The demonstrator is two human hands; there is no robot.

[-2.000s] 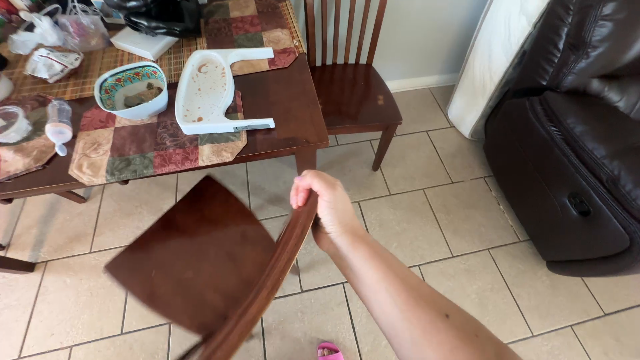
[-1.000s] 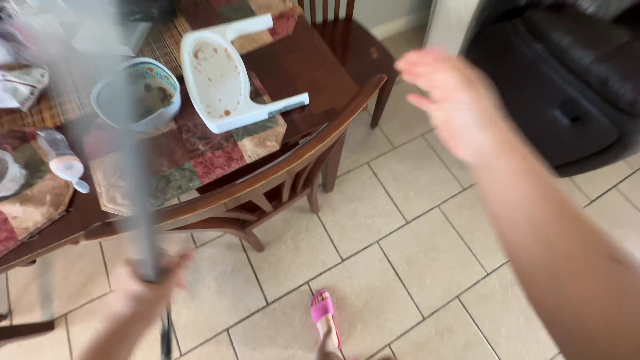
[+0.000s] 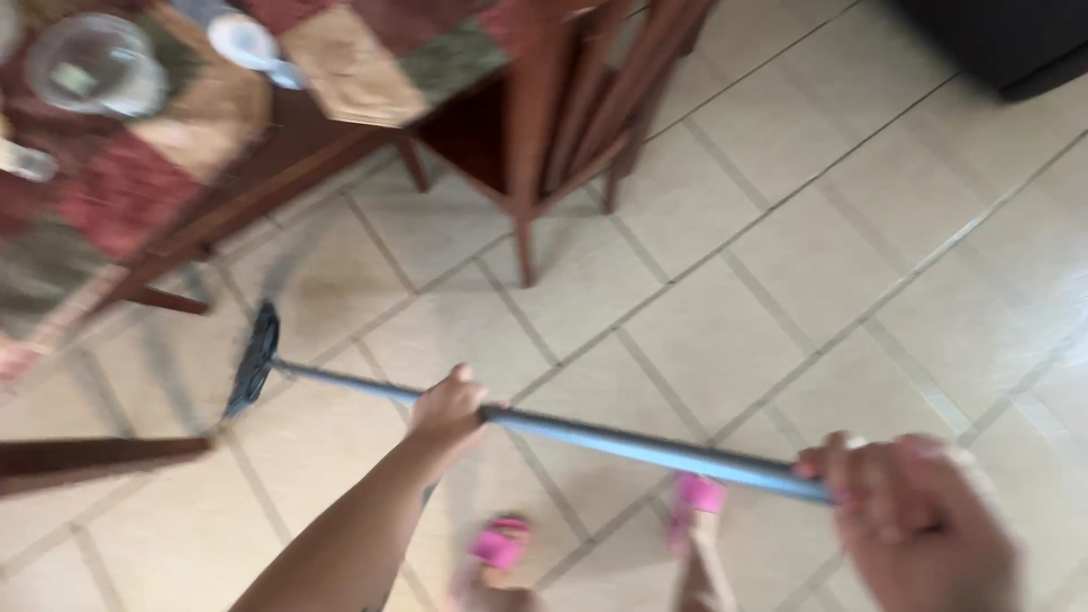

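Observation:
A long blue-grey metal pole (image 3: 646, 446) crosses the lower middle of the view, with a dark, flat head (image 3: 255, 361) at its far left end, low over the tiled floor near the table; it looks like a broom or mop. Around the pole's middle my left hand (image 3: 450, 408) is closed. My right hand (image 3: 909, 510), blurred, grips the pole near its right end. My two feet in pink sandals (image 3: 500, 544) stand on the floor below the pole.
At upper left is a wooden table (image 3: 246, 195) with patchwork placemats (image 3: 348, 68), a clear plastic container (image 3: 98, 64) and a small bottle (image 3: 246, 42). A wooden chair (image 3: 527, 136) stands against it. Dark furniture (image 3: 1011, 42) occupies the upper right corner.
My right hand held the chair, which now stands at the table; one second ago that hand was free. It now grips the pole along with my left hand. The view has shifted left.

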